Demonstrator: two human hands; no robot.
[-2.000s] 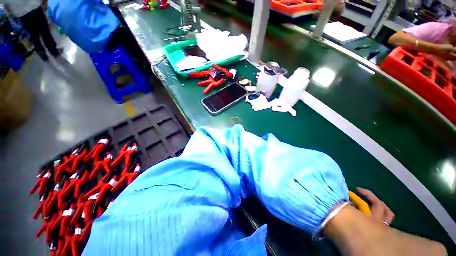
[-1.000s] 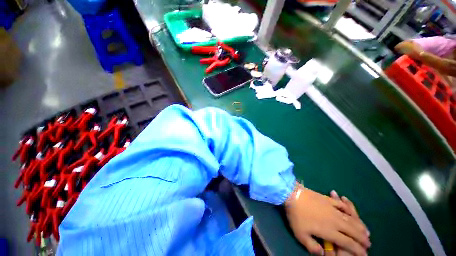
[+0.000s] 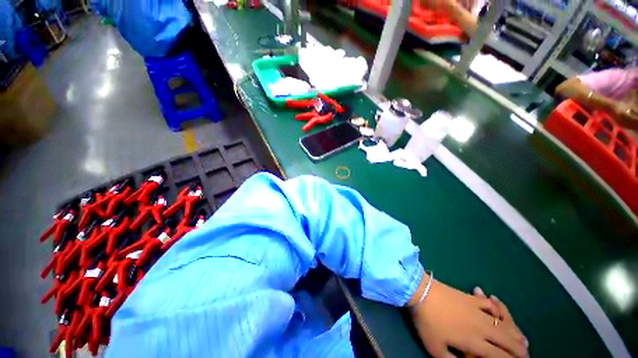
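Observation:
My left hand [image 3: 462,323], bare with a ring and a bracelet, lies over my right hand near the bottom right. Only some fingers of my right hand [image 3: 498,308] show beyond it; the rest is hidden. I cannot tell whether anything is held under them. A red-handled tool [image 3: 318,112] lies on the green bench [image 3: 413,203] beside a smartphone [image 3: 330,140]. Rows of red tools [image 3: 115,245] with white tags fill much of a dark compartment tray [image 3: 217,164] at left.
A green basket [image 3: 266,77] holds white material. A dispenser bottle [image 3: 392,122], a white bottle [image 3: 427,136] and white scraps [image 3: 409,161] stand or lie nearby. A rubber band [image 3: 343,172] lies on the bench. Blue stool [image 3: 182,94] at left; red tray [image 3: 594,143] and a person's arm across.
Since the oldest frame, my left hand has come back from the right and lies over my right hand. The yellow seen at the fingers earlier no longer shows. The view has shifted.

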